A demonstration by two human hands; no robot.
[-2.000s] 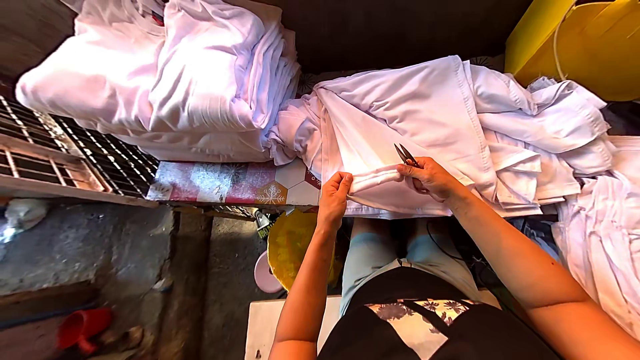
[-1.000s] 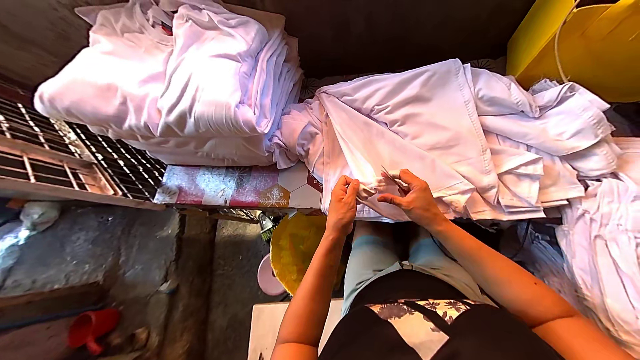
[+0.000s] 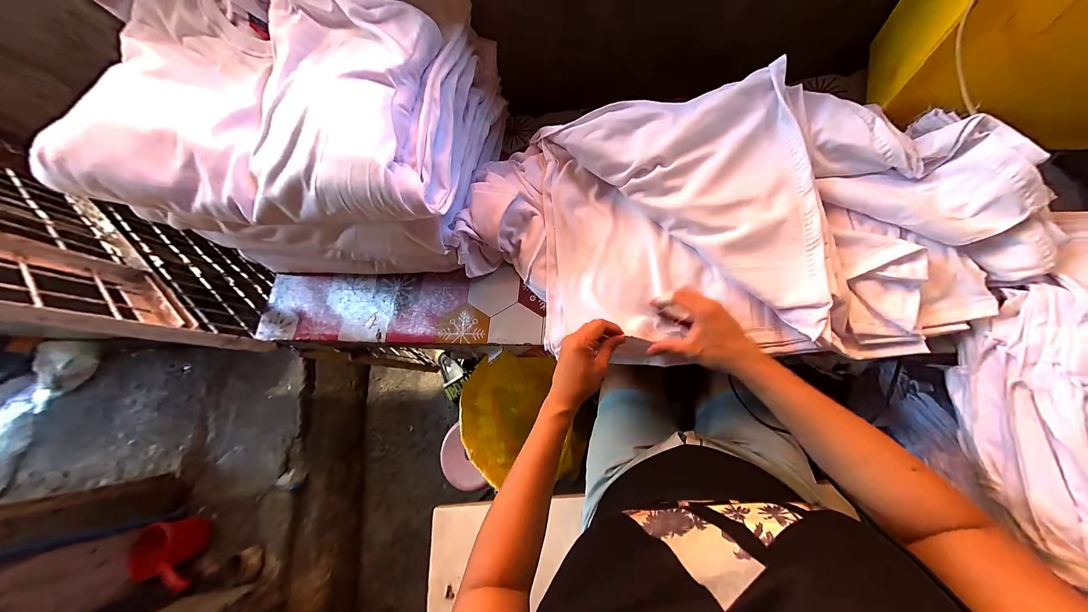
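A pile of white cloth garments (image 3: 722, 204) lies spread before me, its upper layer folded back in a diagonal. My left hand (image 3: 586, 357) pinches the near edge of the light cloth between thumb and fingers. Just right of it, my right hand (image 3: 701, 331) is over the same cloth, thumb and forefinger apart. Something small and dark shows at its fingers, too blurred to name, and its palm is hidden. To the left stands a tall stack of folded white garments (image 3: 340, 127).
The garments rest on a patterned surface (image 3: 382, 310) beside a metal grille (image 3: 110, 255). More white cloth (image 3: 1033, 408) hangs at right. A yellow container (image 3: 1020, 68) stands back right. Below are a yellow tub (image 3: 501, 416), a pink basin (image 3: 459, 459) and a red dipper (image 3: 161, 548).
Two seconds ago my hands held a strip of the cloth edge between them, with small dark-bladed snips in my right hand. Now the strip is down and my right hand has come nearer my left.
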